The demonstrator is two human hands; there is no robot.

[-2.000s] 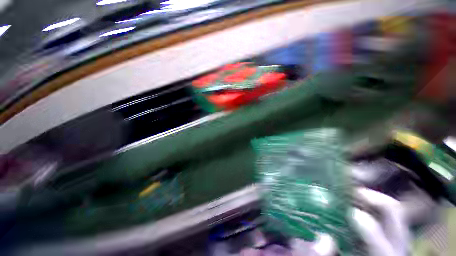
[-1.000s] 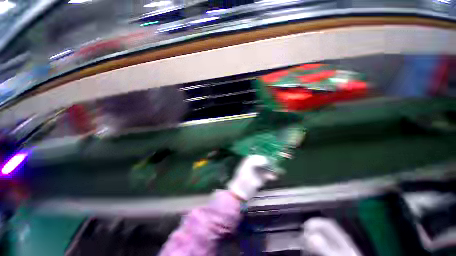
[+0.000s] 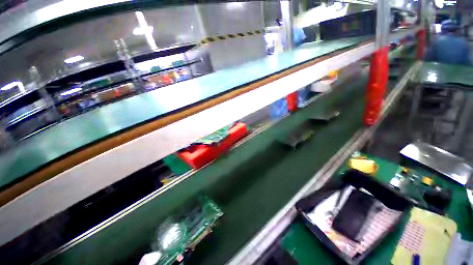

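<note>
A green circuit board [image 3: 199, 222] with pale and dark parts is at the lower left over the conveyor belt [image 3: 259, 191]. Its near end is blurred and cut off by the bottom edge. A white-gloved fingertip of my left hand [image 3: 150, 259] shows at the board's near left end; the rest of that hand is out of the picture, so its grip is hidden. My right hand is not in view.
A red bin [image 3: 212, 150] with boards stands beyond the belt. Other boards [image 3: 298, 138] ride farther along. At right, a black tray [image 3: 332, 240] holds a dark object, beside a yellow note sheet [image 3: 422, 238] with a blue tip on it. A red-wrapped post [image 3: 377, 88] rises beyond.
The view has swung right and sharpened. The pink sleeve and most of my left hand have left the picture, and my right hand has left too. The board shows lower left.
</note>
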